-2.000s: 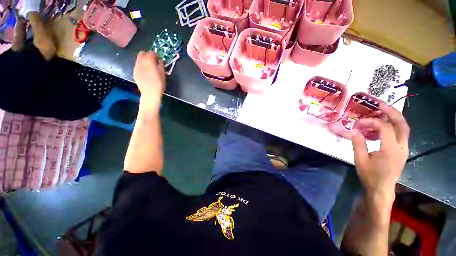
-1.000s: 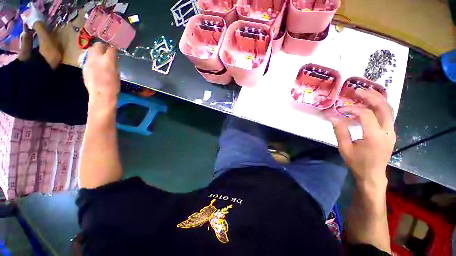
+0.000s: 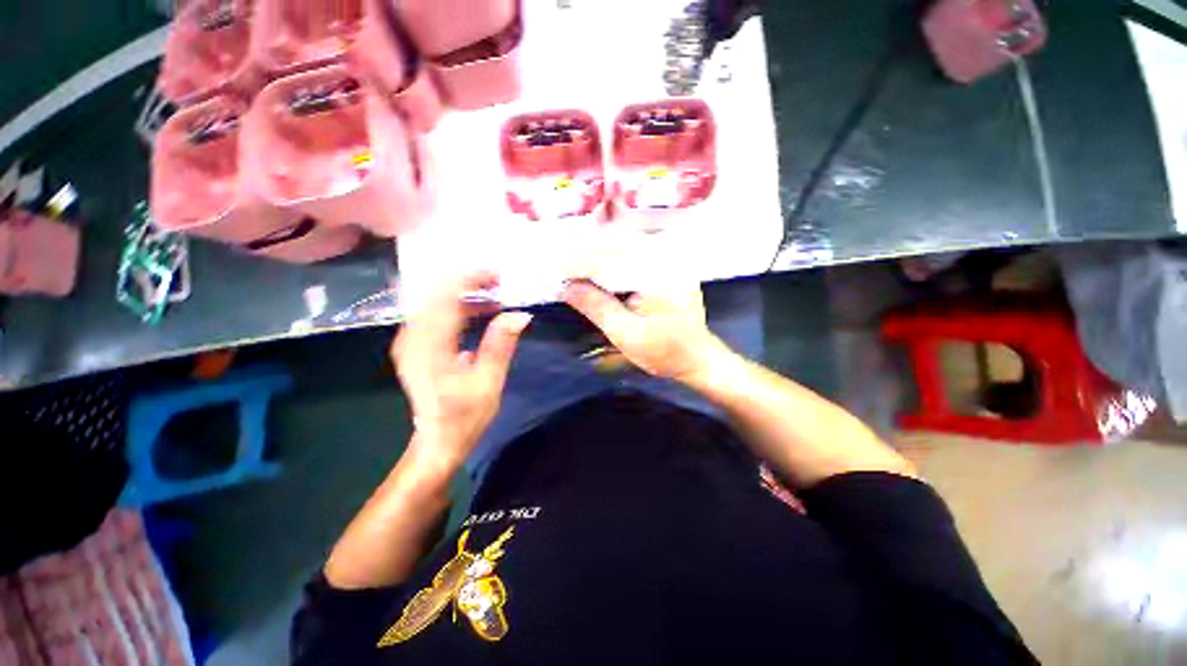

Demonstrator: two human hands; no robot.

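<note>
Two pink housings, one on the left (image 3: pixel 553 164) and one on the right (image 3: pixel 664 156), stand side by side on the white mat (image 3: pixel 482 247), with dark parts and a yellow spot inside each. My left hand (image 3: pixel 449 371) is at the mat's front edge, below the left housing, with thumb and fingers apart. My right hand (image 3: pixel 657 336) is at the same edge to its right, fingers bent inward. Neither hand touches the two housings. Glare on the mat hides whether a thin pale piece is between the fingers.
Clustered pink housings (image 3: pixel 306 137) stand at the mat's left. A pile of screws (image 3: pixel 683 52) lies at the back. Green and pale frame boards (image 3: pixel 150 267) lie on the dark bench (image 3: pixel 885 182). Another pink housing (image 3: pixel 983 37) is at the far right. A blue stool (image 3: pixel 202 436) and red stool (image 3: pixel 1009 371) stand below.
The view has turned to the right. My left hand has come from the far left bench to the mat's front edge. My right hand has moved off the right housing towards me.
</note>
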